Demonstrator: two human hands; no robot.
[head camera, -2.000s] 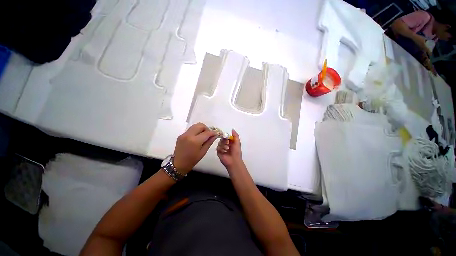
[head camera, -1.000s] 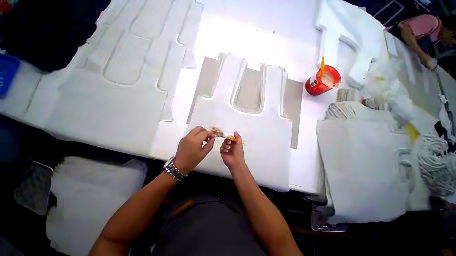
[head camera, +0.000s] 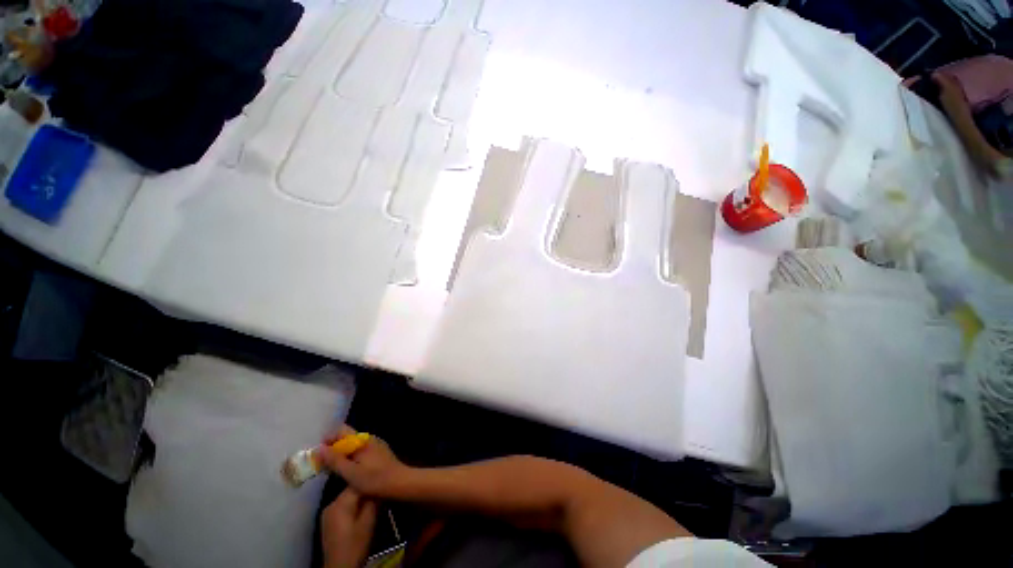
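My right hand (head camera: 367, 464) grips the yellow-handled glue brush (head camera: 304, 466), low in front of the table, its bristles pointing left over the lower white pile. My left hand (head camera: 349, 524) is just below the right one, partly hidden and near the lower edge; its fingers do not show clearly. A white vest panel (head camera: 567, 344) lies flat on the table, its two straps and U neckline pointing away from me. It rests over a grey-beige backing board (head camera: 694, 244). The red glue pot (head camera: 751, 211) stands to the right, with a second yellow-handled tool upright in it.
Overlapping glued panels (head camera: 267, 255) lie at left. Black fabric (head camera: 167, 83) and a blue tray (head camera: 50, 172) are at far left. White panels (head camera: 855, 388) are piled at right, thick white panels (head camera: 778, 56) behind. The lower pile (head camera: 222, 466) is beside the table. A person's arm (head camera: 972, 128) shows upper right.
Both hands have moved from over the vest panel down and left, off the table edge, with the brush. The view has shifted left, showing more of the blue tray.
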